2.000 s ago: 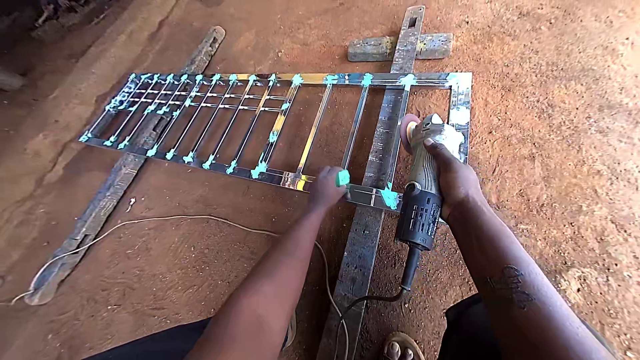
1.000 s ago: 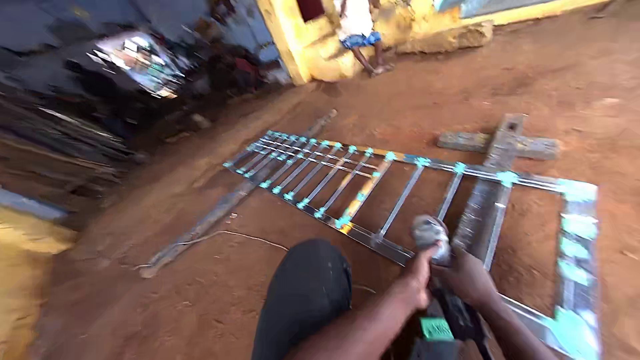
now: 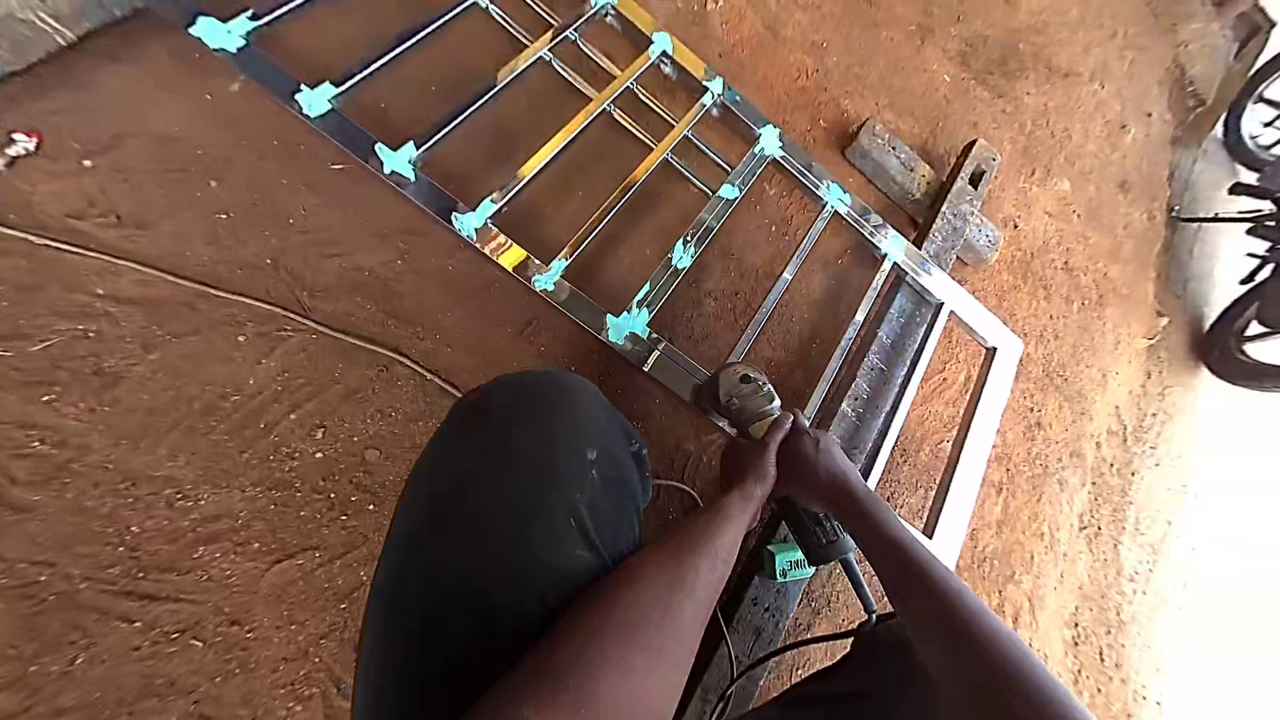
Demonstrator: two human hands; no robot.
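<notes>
An angle grinder has its head down on the near rail of a shiny metal frame. My left hand is closed around the grinder near its head, and my right hand grips its body just beside it. The grinder's disc is hidden beneath the head. Narrow metal bars cross the frame, with turquoise patches at many joints. A turquoise block bearing writing lies by the grinder's rear end.
A long dark support beam runs under the frame, over a short block. My bent knee is left of the grinder. A thin cable crosses the earth floor. A motorcycle stands at the far right.
Two seconds ago my left hand was on the near rail, apart from the grinder; now both hands hold it. The grinder has moved from the frame's right end onto the near rail. The view has swung.
</notes>
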